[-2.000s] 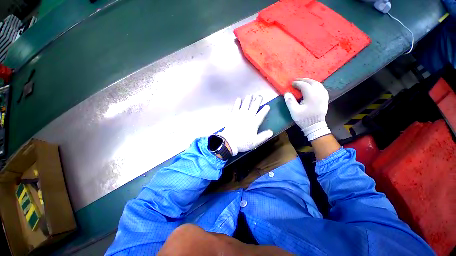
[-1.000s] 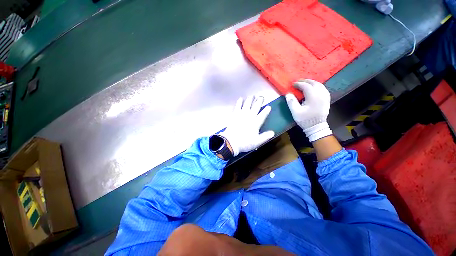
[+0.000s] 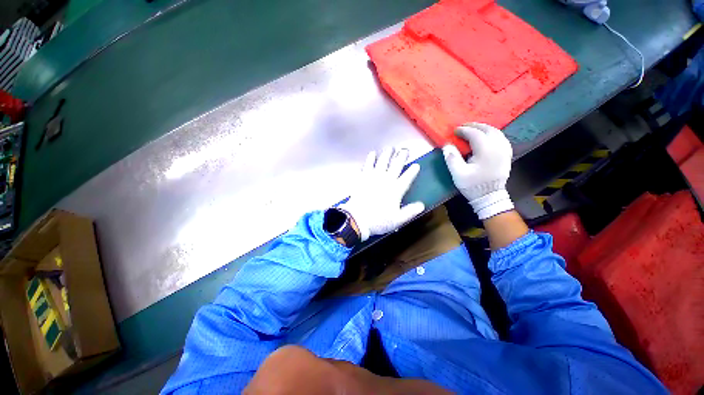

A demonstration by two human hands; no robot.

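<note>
A flat red foam sheet [image 3: 417, 81] lies on the bench at the upper right, with a smaller red piece [image 3: 494, 46] on top. My right hand [image 3: 482, 162], in a white knit glove, is at the sheet's near corner, thumb and fingers around that corner. My left hand [image 3: 380, 193], also gloved, lies flat with fingers spread on the near edge of the steel plate [image 3: 231, 177] and holds nothing. A dark round watch [image 3: 340, 224] is on my left wrist.
An open cardboard box [image 3: 96, 285] with yellow-green items stands at the lower left. A white cord [image 3: 634, 50] lies at the upper right. Red pieces [image 3: 648, 278] are stacked low on the right. A small dark object [image 3: 53, 128] lies at the far left.
Both hands keep their places and poses. The view has shifted very slightly. Nothing else has visibly moved on the bench.
</note>
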